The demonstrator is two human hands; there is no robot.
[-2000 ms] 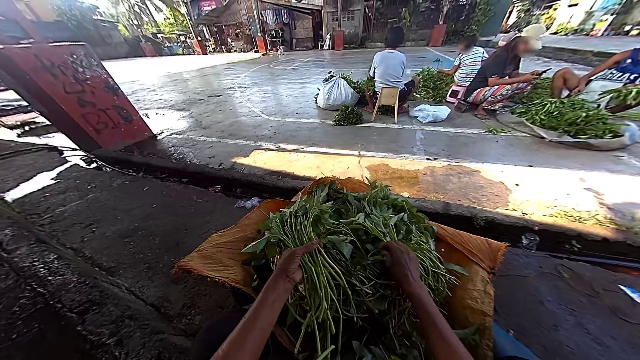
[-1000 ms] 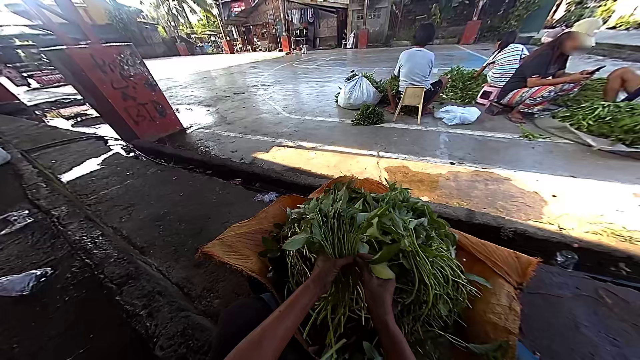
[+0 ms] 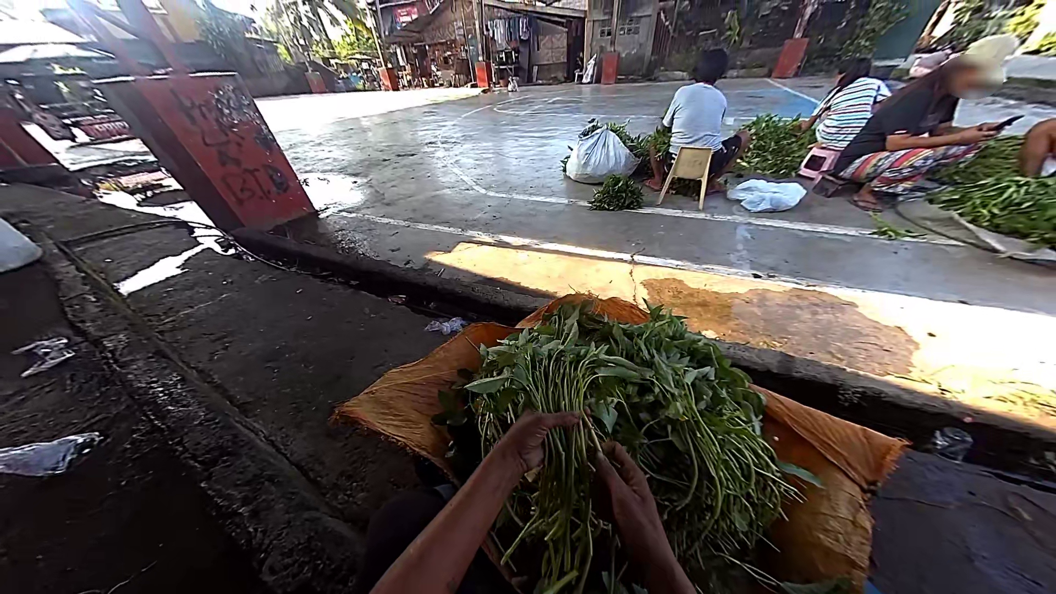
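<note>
A large heap of leafy greens with long thin stems point(image 3: 701, 412) lies on an orange woven sack point(image 3: 825, 462) before me. My left hand point(image 3: 532, 439) is closed around a bunch of the stems point(image 3: 565, 487), whose leaves point away from me and whose cut ends hang toward me. Just right of it, my right hand point(image 3: 620, 478) has its thumb and fingers together at a few stems beside the bunch. The fingertips of both hands are partly hidden among the stems.
A concrete curb point(image 3: 792, 371) runs behind the sack. Beyond it, several people sit on low stools by piles of greens, a white sack point(image 3: 602, 155) and a pale plastic bag point(image 3: 766, 195). A red concrete post base point(image 3: 219, 148) leans at the left.
My hands were apart two seconds ago and together one second ago; now they are slightly apart, the left around the bunch. The view has swung left.
</note>
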